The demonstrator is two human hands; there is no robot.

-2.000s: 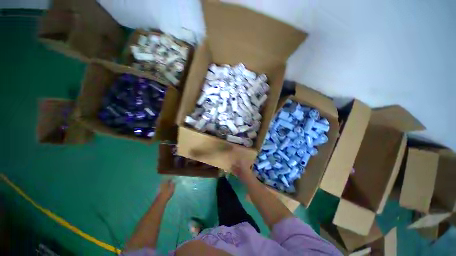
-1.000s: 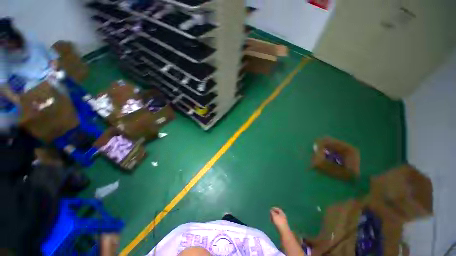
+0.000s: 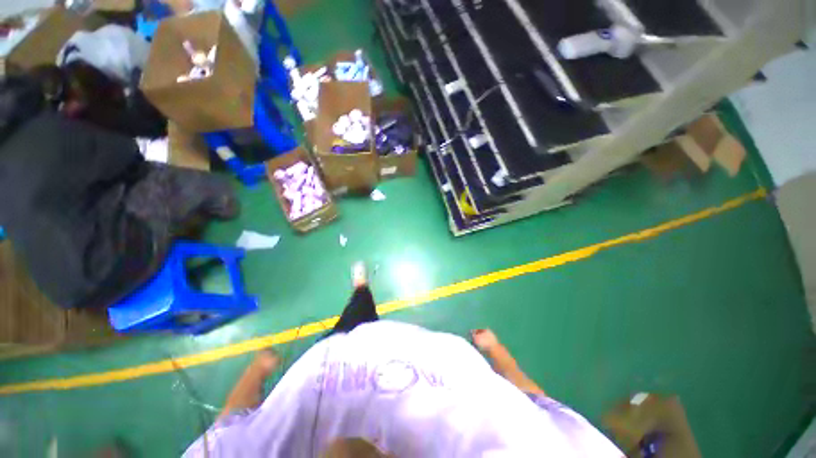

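My left hand (image 3: 266, 360) is low at the left of my body, small and blurred. My right hand (image 3: 484, 339) is low at the right, also small. No object shows in either hand, and finger positions are unclear. A carton of lilac fans (image 3: 302, 190) stands on the green floor ahead. Beside it are a carton with white fans (image 3: 352, 128) and one with dark purple fans (image 3: 394, 134). The black-shelved rack (image 3: 528, 98) stands ahead to the right, with a white fan (image 3: 590, 43) on an upper shelf.
A person in dark clothes (image 3: 80, 197) sits at the left beside a blue stool (image 3: 183, 295). A raised carton (image 3: 201, 76) is near them. A yellow line (image 3: 528, 268) crosses the floor. An open carton (image 3: 671, 420) is at lower right; another (image 3: 711, 143) stands behind the rack.
The view has swung from the wall cartons to the rack and seated person, which now appear closer. My left hand now shows at the left, away from the cartons.
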